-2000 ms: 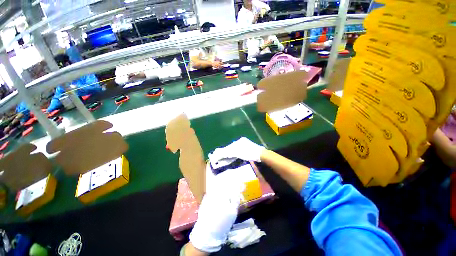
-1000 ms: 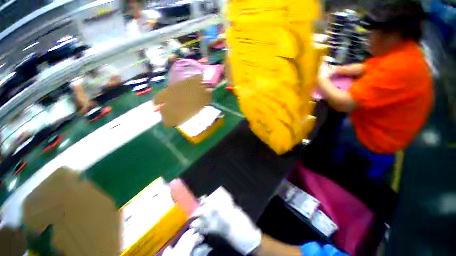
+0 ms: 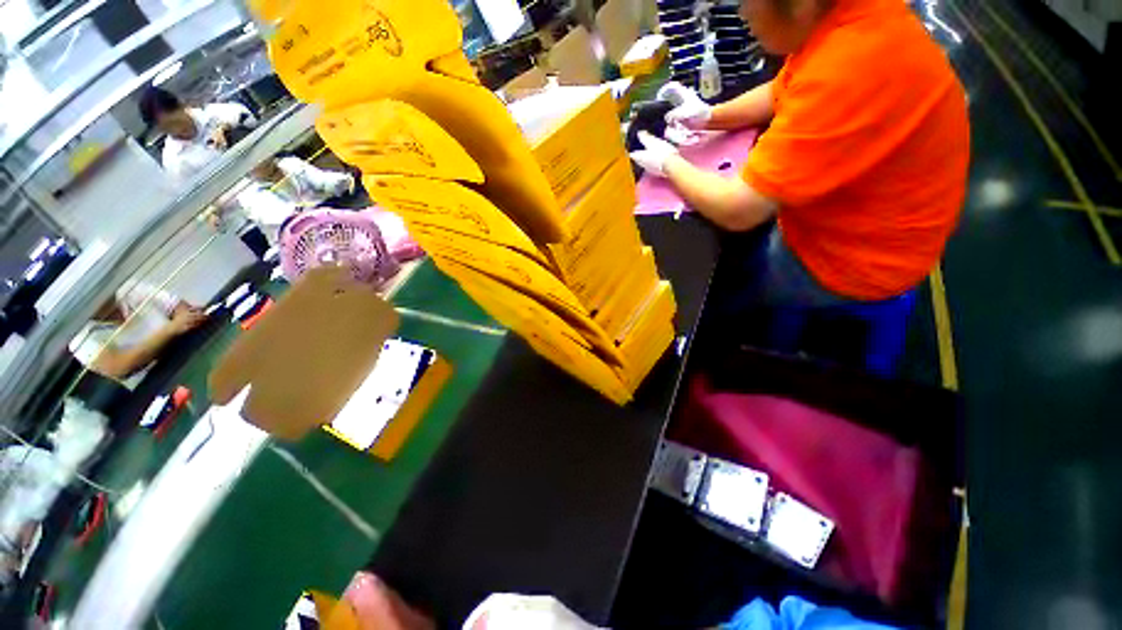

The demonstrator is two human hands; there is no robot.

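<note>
A white-gloved hand [image 3: 532, 612] of mine shows at the bottom edge, cut off by it; its fingers are out of the picture. A blue sleeve at the bottom right suggests it is my right hand. My left hand is not in view. A yellow carton [image 3: 322, 612] is mostly cut off at the bottom edge, beside the pink slab [image 3: 384, 606]. The black bin [image 3: 947, 492] at the right holds a pink-red sheet [image 3: 849, 474] and white plates with holes [image 3: 736, 495].
A tall leaning pile of yellow cartons [image 3: 492, 246] stands on the black bench [image 3: 541, 468]. An open carton [image 3: 412, 406] sits on the green conveyor [image 3: 461, 357]. A pink fan [image 3: 330, 246] is behind it. A person in orange [image 3: 861, 148] works beyond the pile; others sit across the line.
The view has swung right and towards the bin. The carton and slab have slid to the bottom edge. My hands, both in view earlier, have dropped low; only one glove still shows.
</note>
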